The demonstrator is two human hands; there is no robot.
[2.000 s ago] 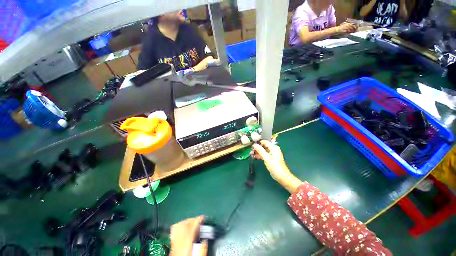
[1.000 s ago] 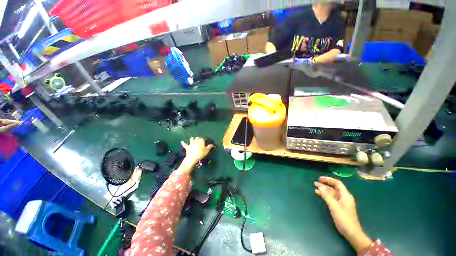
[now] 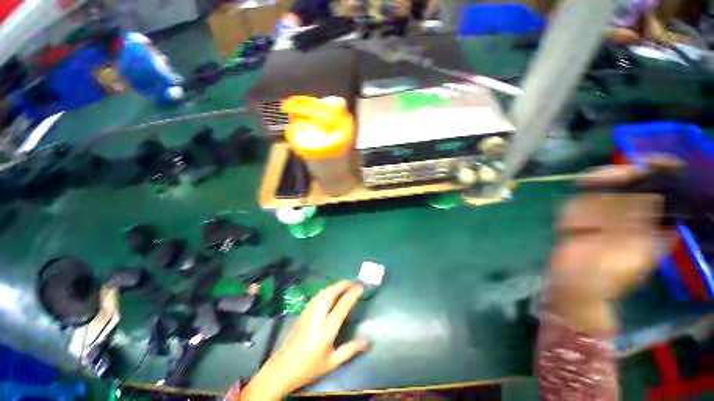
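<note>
The small white socket block lies on the green bench. My left hand is beside it, thumb apart, index fingertip at its lower edge; it grips nothing visible. My right hand is raised at the right, strongly blurred, by the blue basket; whether the dark shape at its fingers is held cannot be told. The silver bench tester with green digits stands on a wooden board. Black adapters lie in a loose pile left of my left hand.
The orange-lidded bottle and a flat black phone stand and lie on the board's left. A white post rises beside the tester. A small round black fan is at left. More adapters lie behind; people sit across.
My left hand has moved from the adapter pile to the white block. My right hand has moved from in front of the tester to the basket. The view has swung right.
</note>
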